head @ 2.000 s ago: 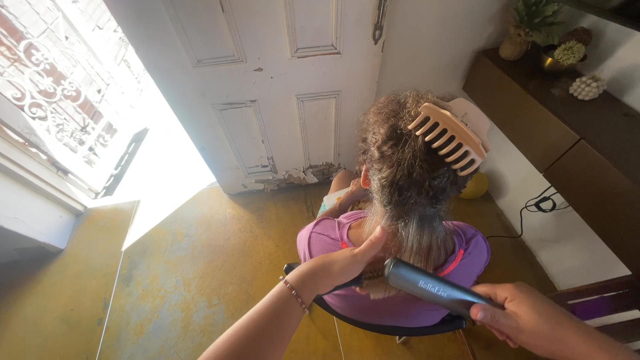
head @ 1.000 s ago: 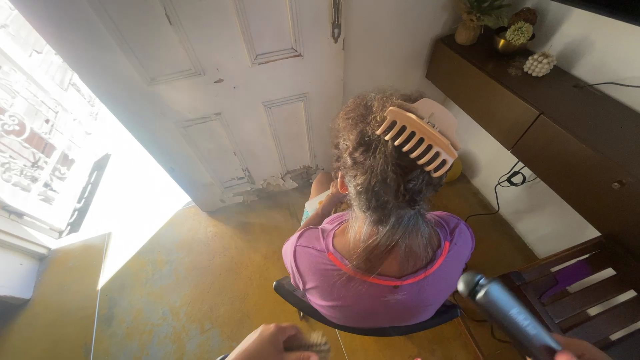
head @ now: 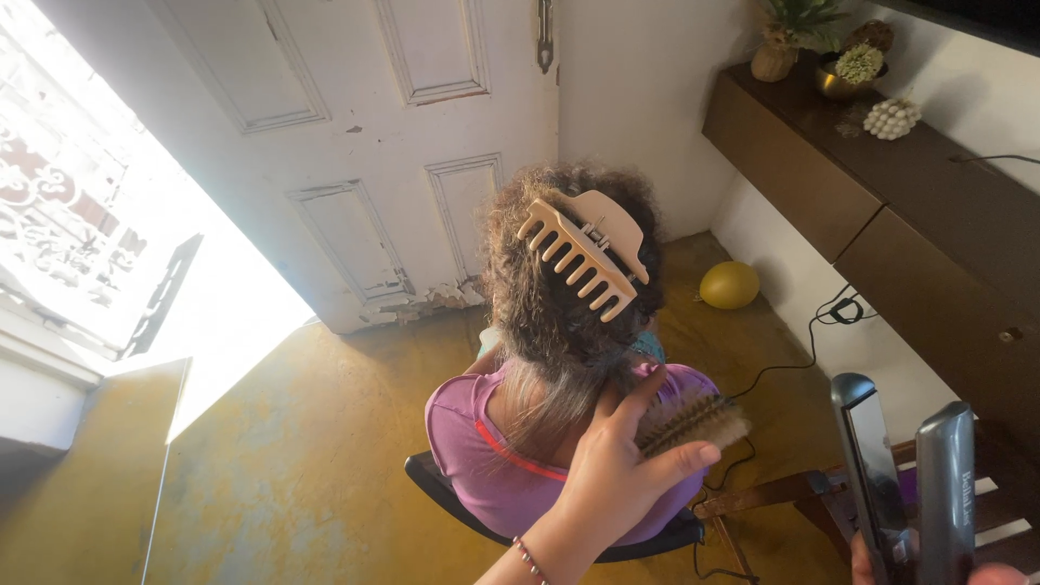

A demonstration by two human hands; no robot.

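A person with curly hair sits facing away, the upper hair gathered in a beige claw clip. Loose straighter hair hangs at the nape over a purple shirt. My left hand holds a bristle hairbrush between thumb and palm, its fingers reaching to the hair at the right of the neck. At the lower right, my right hand, mostly cut off by the frame edge, holds a hair straightener upright with its two plates apart. No hair lies between the plates.
The person sits on a dark chair. A paneled white door stands ahead, beside a bright doorway. On the right are a brown wall cabinet with decorations, a yellow balloon, a black cord and a slatted wooden seat.
My left hand has risen from the lower edge to the neck with the brush. The straightener, closed around hair two seconds ago, is away from the head with its plates parted.
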